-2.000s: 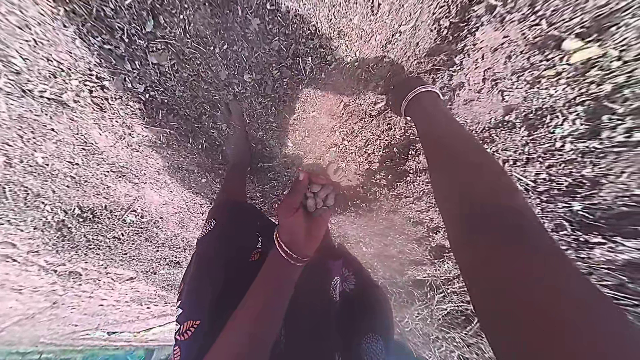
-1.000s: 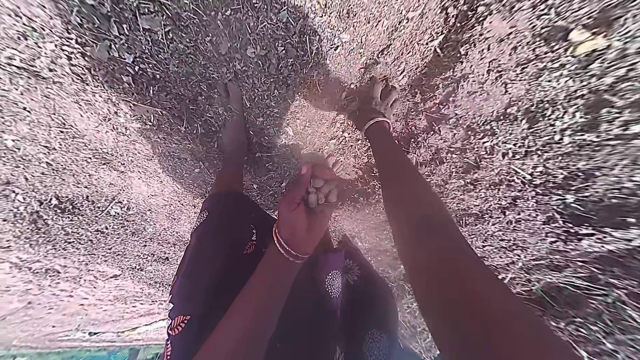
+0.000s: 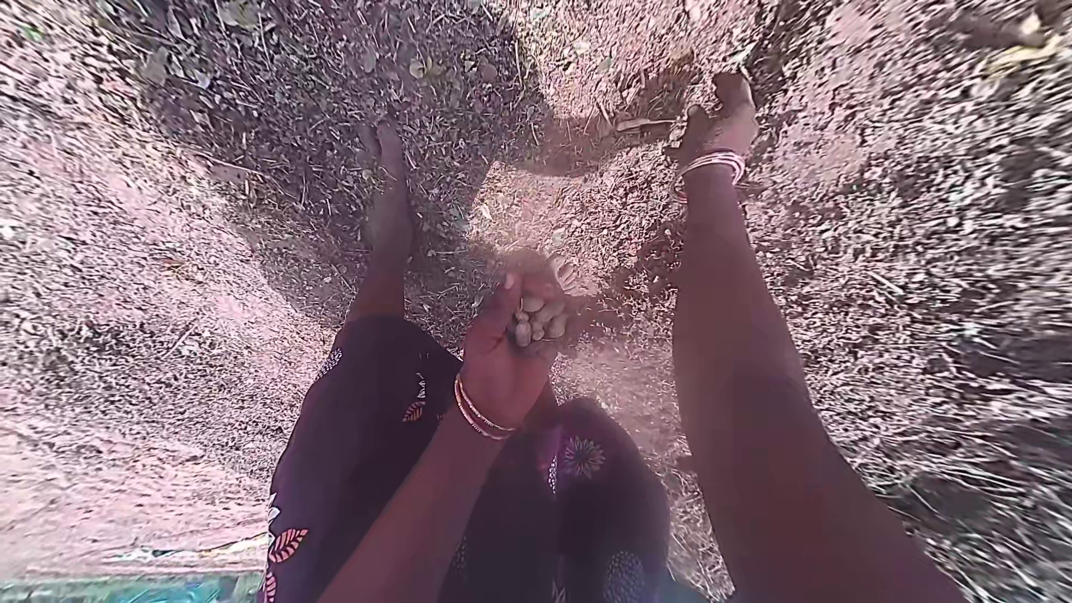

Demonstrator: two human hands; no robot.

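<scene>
In the middle of the head view, my left hand (image 3: 511,360) is cupped, palm up, around several small pale nut-like pods (image 3: 538,318); their exact kind cannot be told. Bangles circle that wrist. Farther out at the upper right, my right hand (image 3: 724,121) reaches down to the dry, litter-covered soil (image 3: 636,184), with its fingers bent and spread. Whether those fingers hold anything cannot be told. Pale bangles are on that wrist too.
My bare foot (image 3: 389,201) rests on the ground at left of centre, below shaded leaf litter (image 3: 335,84). Dark patterned cloth (image 3: 377,469) covers my legs. A green edge (image 3: 126,589) shows at the bottom left, and a yellowish leaf-like piece (image 3: 1026,54) lies at the upper right.
My right hand has moved over the ground, now farther out and to the right compared with one second ago. My left hand stays cupped around the pods.
</scene>
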